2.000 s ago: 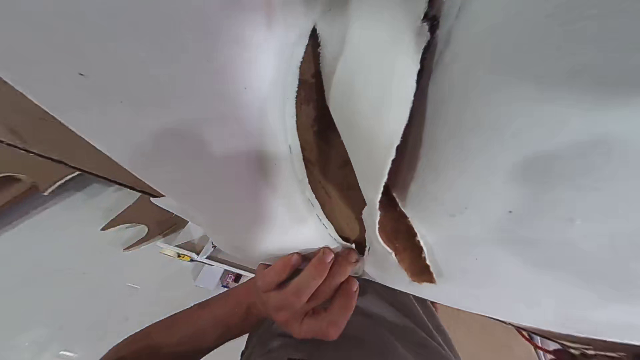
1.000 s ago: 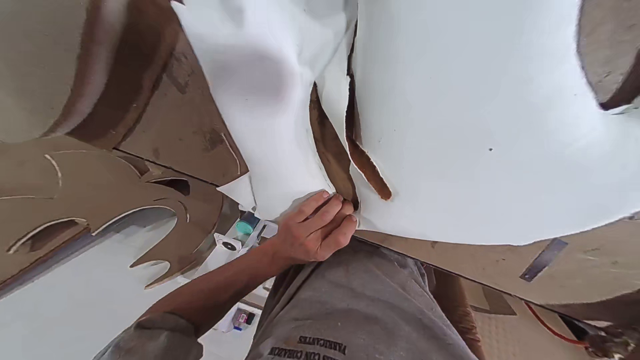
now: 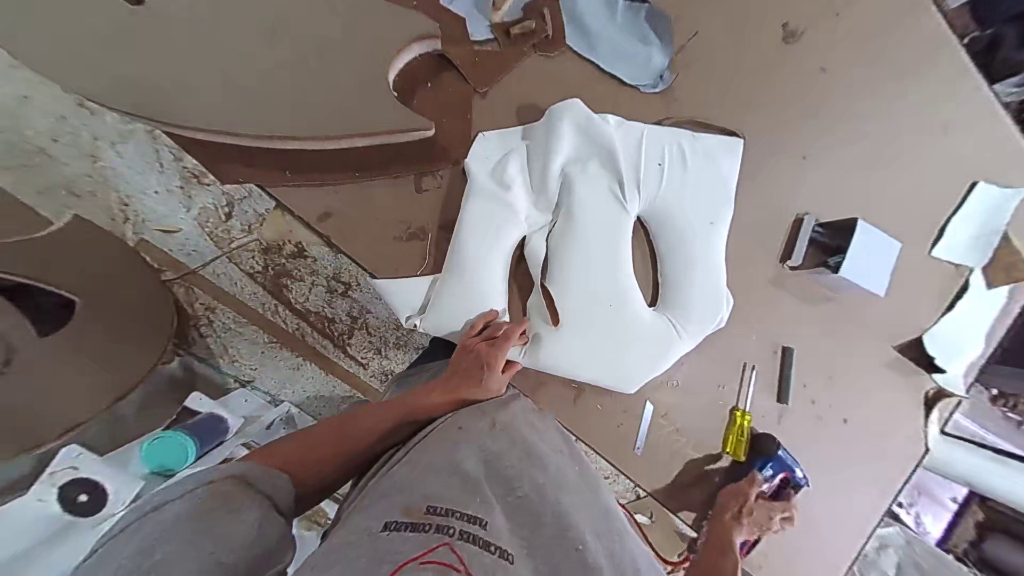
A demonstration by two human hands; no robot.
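Observation:
White sheet material (image 3: 592, 320) with cut openings covers a piece on the table, wrinkled toward its far side. My left hand (image 3: 484, 360) presses its near edge, just below the narrow torn slits. Down at the right, my right hand (image 3: 756, 512) is closed around a blue and black tool (image 3: 774, 464), whose kind I cannot tell, with a red hose or cord beside it. Just beyond that tool lie two screwdrivers, one with a yellow handle (image 3: 738, 434). A thin metal blade (image 3: 643, 427) rests between my hands, and a dark flat bar (image 3: 786, 374) lies right of the screwdrivers.
An opened small white box (image 3: 864, 256) stands at the right of the brown table (image 3: 848, 144). White scraps (image 3: 972, 320) lie at its right edge. A large curved brown board (image 3: 272, 64) is at the upper left, grey cloth (image 3: 620, 40) at the top. A teal-lidded container (image 3: 170, 452) is lower left.
The view has pulled back to show far more of the table. My right hand, unseen in both earlier frames, is now in view on the blue tool. My left hand still touches the sheet's near edge.

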